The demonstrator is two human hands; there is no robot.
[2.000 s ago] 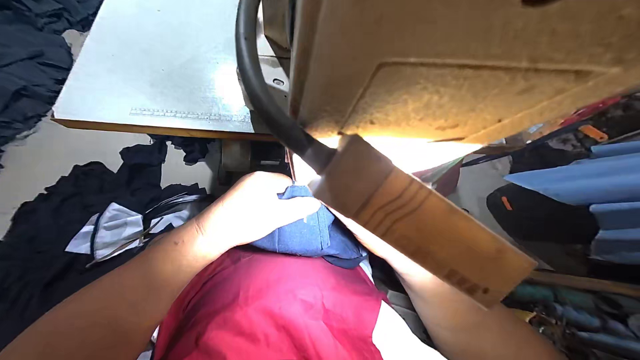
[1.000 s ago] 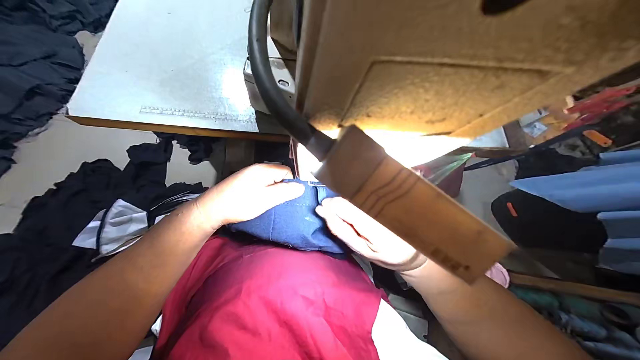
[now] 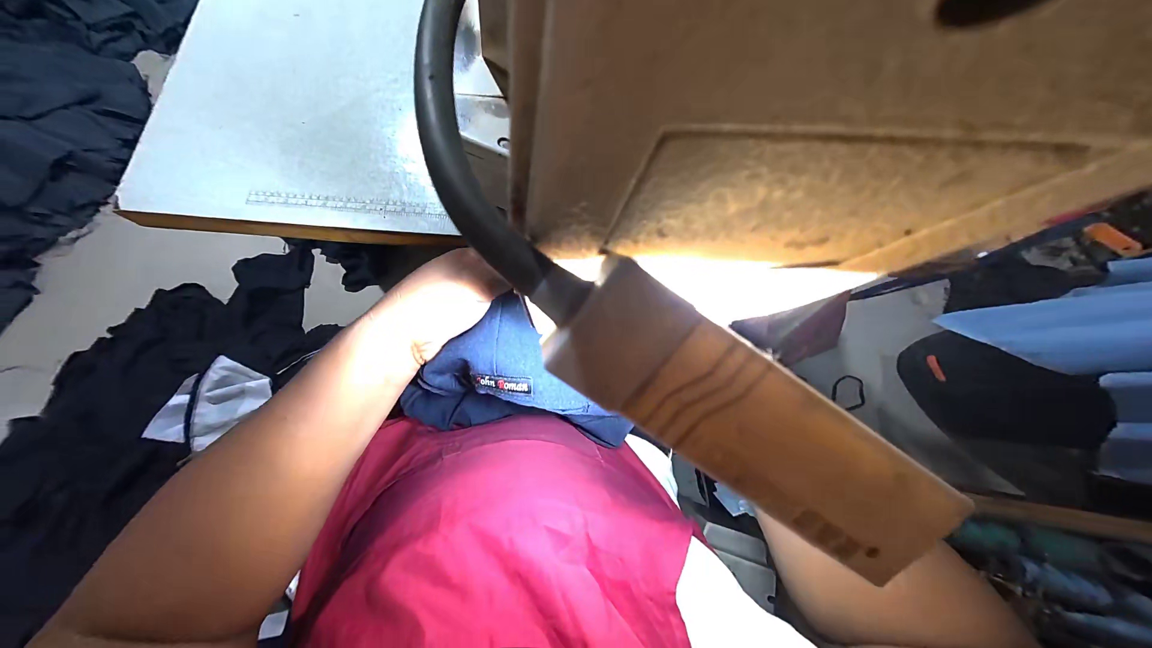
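Note:
A blue fabric piece (image 3: 504,351) with a small dark woven label is bunched above my lap, under the head of a sewing machine (image 3: 810,108). My left hand (image 3: 459,279) is on its upper left edge; the fingertips are hidden behind the lamp's black flexible neck (image 3: 441,117). My right hand is hidden behind the lamp's box-shaped housing (image 3: 756,423); only the right forearm (image 3: 864,576) shows below it. Bright light falls between the housing and the machine head.
A white table top (image 3: 297,108) with a printed ruler scale lies at upper left. Dark cloth (image 3: 117,423) is heaped on the floor at left. Light blue cloth (image 3: 1062,319) hangs at right, near a dark object (image 3: 999,387). A red apron (image 3: 504,540) covers my lap.
My right hand, visible on the blue fabric a second ago, is now hidden behind the lamp housing. The fabric has shifted and its label has come into view.

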